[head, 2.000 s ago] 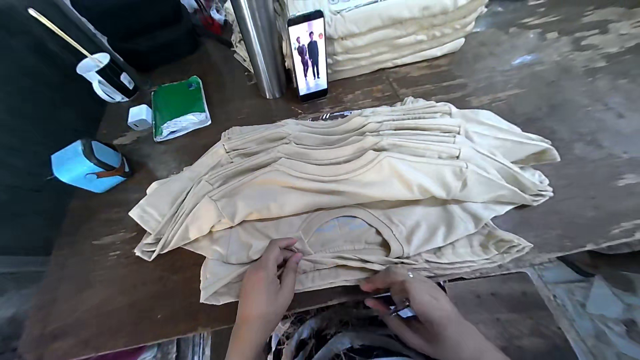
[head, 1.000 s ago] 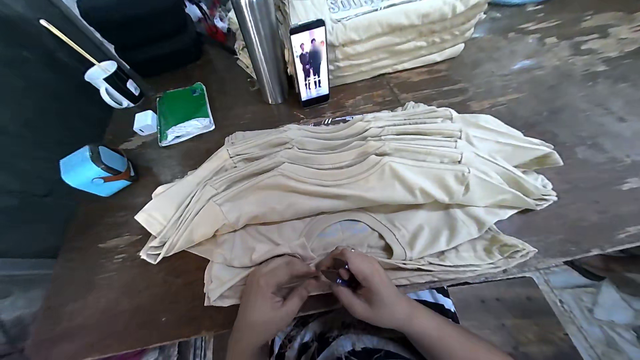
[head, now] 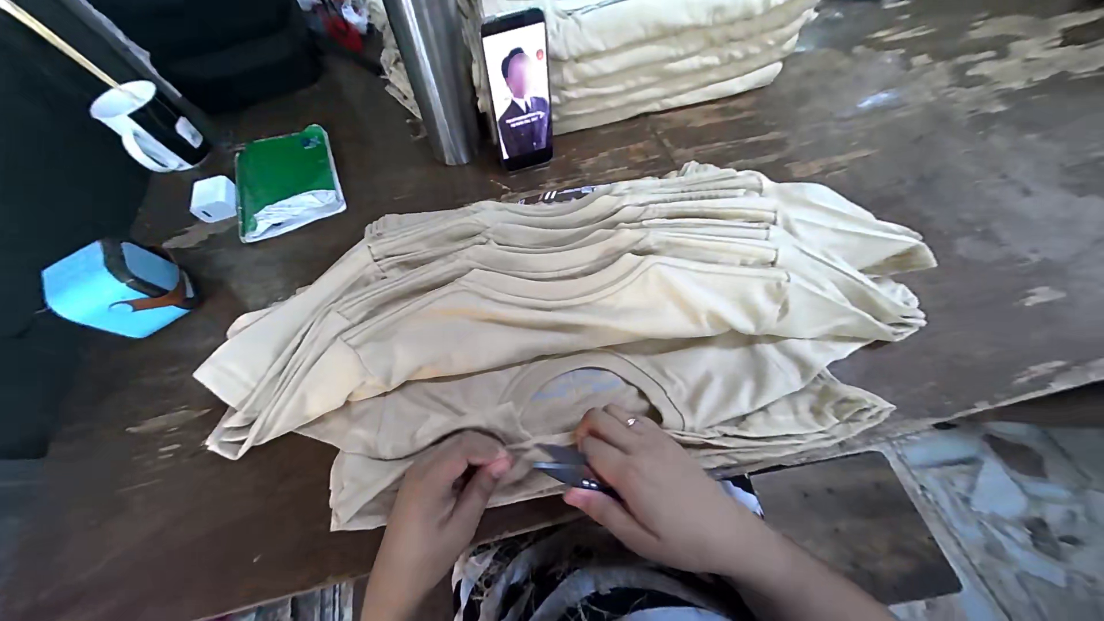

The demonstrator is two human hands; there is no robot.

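Note:
Several cream T-shirts lie overlapped in a row on the wooden table, their collars facing up. At the nearest shirt's collar, my left hand pinches a bit of the shirt's fabric or a thread between thumb and fingers. My right hand, with a ring on one finger, holds small thread snips, blades pointing left toward the left fingertips. Whether the blades touch the fabric cannot be told.
Behind the shirts stand a lit smartphone, a steel tumbler and a folded cream stack. At left are a blue box-shaped object, a white charger plug, a green packet and a mug. The table's edge runs nearby.
Both hands have moved apart slightly since one second ago, and the snips' blades now show between them. Two seconds ago the right hand was farther right of the left.

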